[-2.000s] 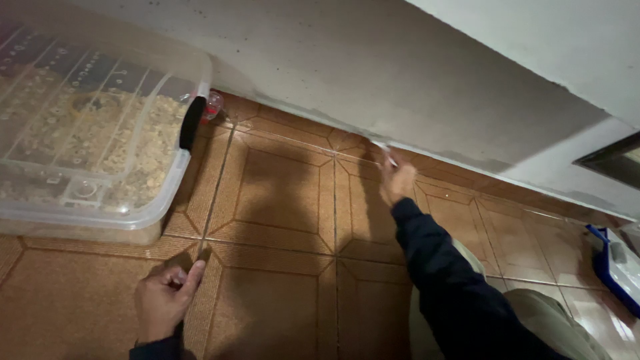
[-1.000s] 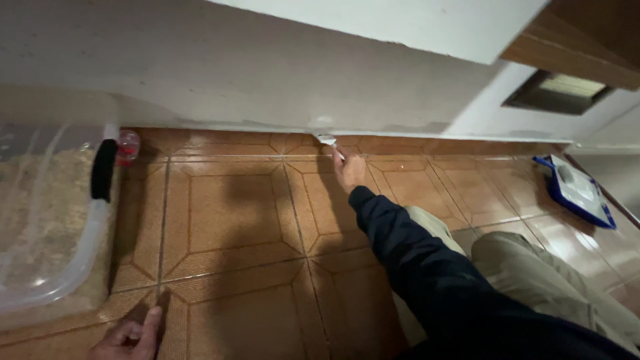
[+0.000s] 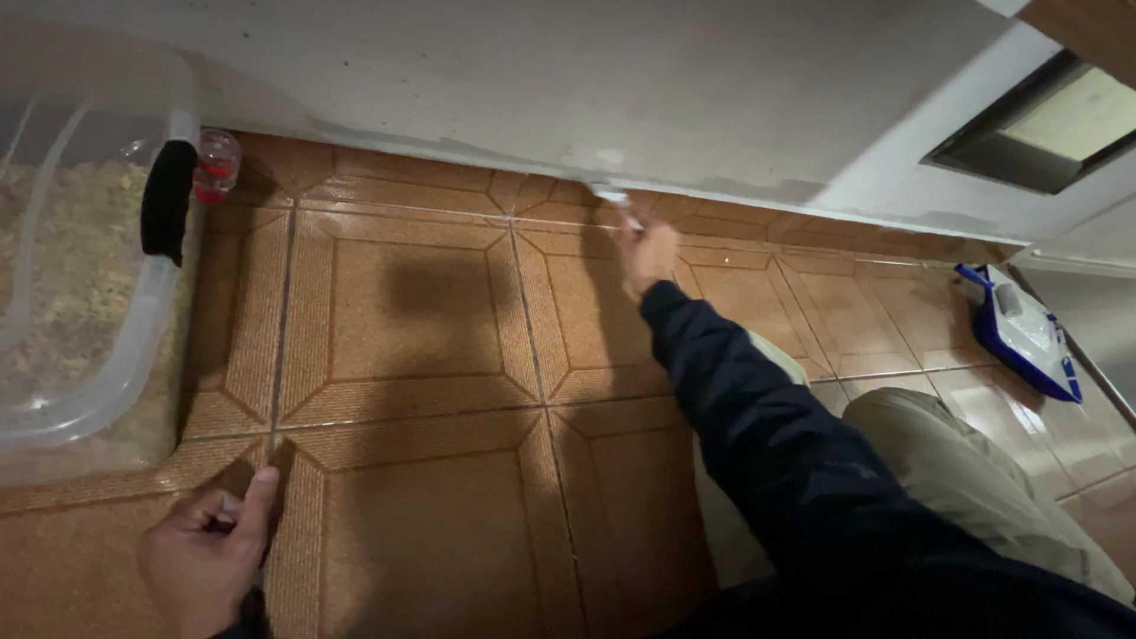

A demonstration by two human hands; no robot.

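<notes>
In my right hand (image 3: pixel 648 250) is a small paintbrush (image 3: pixel 611 193) with white on its bristles, held at the bottom edge of the wall (image 3: pixel 532 98), where the wall meets the floor tiles (image 3: pixel 417 302). A damp-looking grey band runs along the wall's foot. My left hand (image 3: pixel 209 546) hovers low over or rests on the tiles at the lower left, fingers curled and thumb pointing forward. Something small and pale shows between its fingers; I cannot tell what it is.
At the left stands a clear plastic bin (image 3: pixel 98 399) of wood shavings with a black handle, a small clear and red container (image 3: pixel 216 166) beside it. A blue paint tray (image 3: pixel 1021 328) with white paint and a roller lies at the right. A dark-framed opening (image 3: pixel 1038 124) is in the wall.
My right hand has moved rightward along the wall's foot with the brush since the oldest frame. The view has shifted, bringing the paint tray fully into sight.
</notes>
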